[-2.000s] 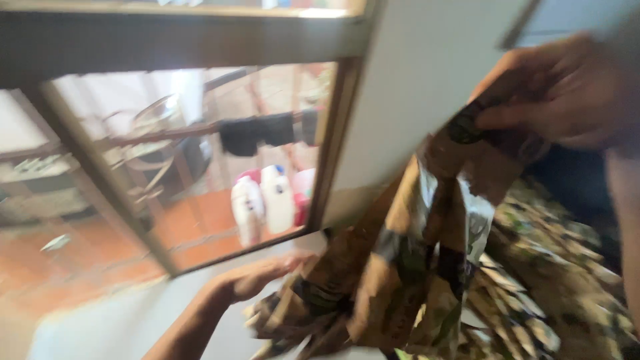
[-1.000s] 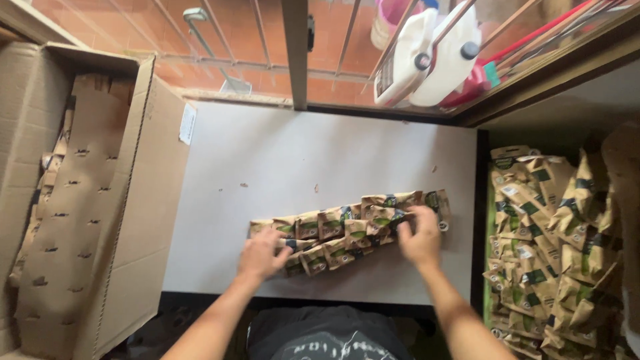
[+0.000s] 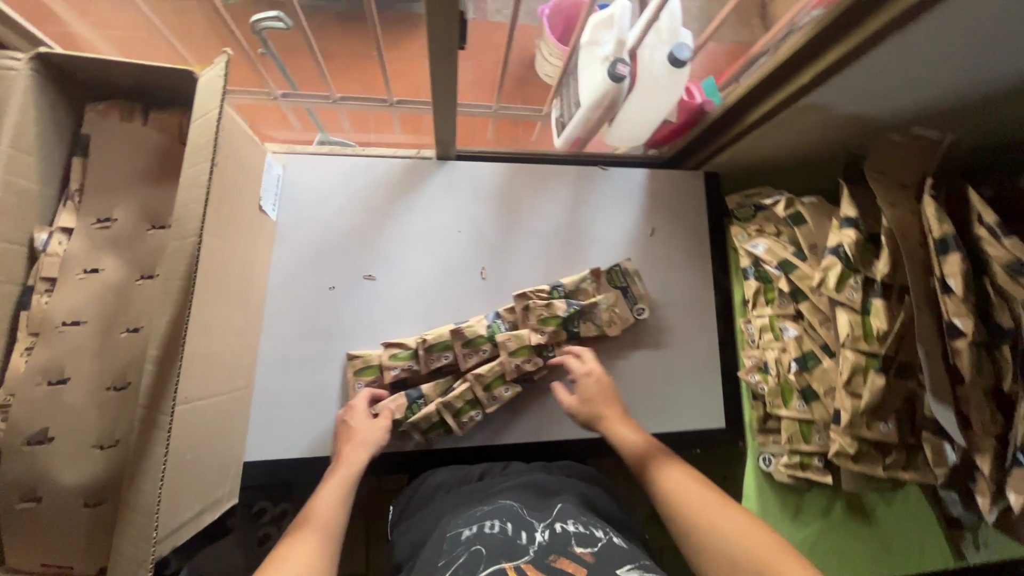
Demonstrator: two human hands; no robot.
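Note:
A long cardboard display strip with overlapping rows of small kraft paper packets lies at a slant across the white tabletop. My left hand touches the packets at the strip's lower left end, thumb and fingers at their edge. Beside the lower edge, right of the middle, my right hand rests with fingers spread, the fingertips at the packets; whether they pinch one cannot be told. The strip's printed header points to the upper right.
At the left stands an open cardboard box holding a slotted cardboard strip. More packet strips lie on a green surface at the right. Small bits lie on the tabletop. Beyond the window are white jugs.
Two seconds ago my right hand held the packet strip up near the window; now it lies on the tabletop. Since one second ago its packets have spread into wider rows. The view has swung a lot.

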